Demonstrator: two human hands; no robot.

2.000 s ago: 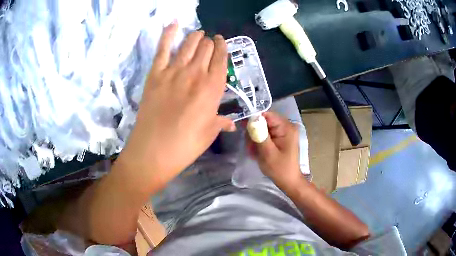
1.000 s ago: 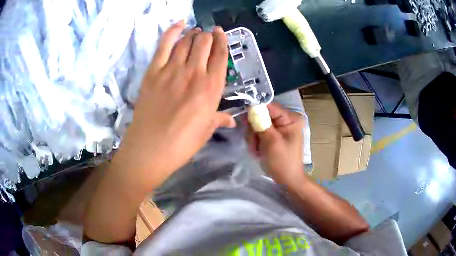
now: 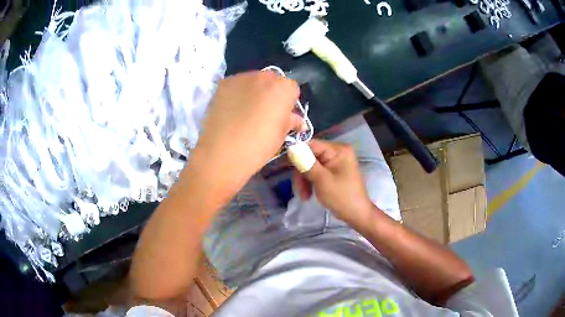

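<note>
The white socket housing (image 3: 307,114) is at the near edge of the dark bench, mostly hidden under my left hand (image 3: 263,117). My left fingers are curled over it, with the fingertips at its near right corner. White lead ends show at that corner. My right hand (image 3: 334,176) grips the cord at this corner from below. A cream-yellow stub or wrap (image 3: 302,156) shows at my right thumb; I cannot tell which. A clear bag (image 3: 303,212) hangs below my right hand over my lap.
A large heap of bagged cords (image 3: 124,105) covers the bench left. A mallet (image 3: 337,60) lies right of the housing, its black grip past the edge. White clips (image 3: 494,8) and black parts (image 3: 422,44) lie farther back. A cardboard box (image 3: 443,186) is below; a person's leg and dark sleeve are at right.
My left hand has gone from lying flat over the housing to curled fingers at its near right corner. The view has shifted, showing more clips at the back. My right hand stays at the corner.
</note>
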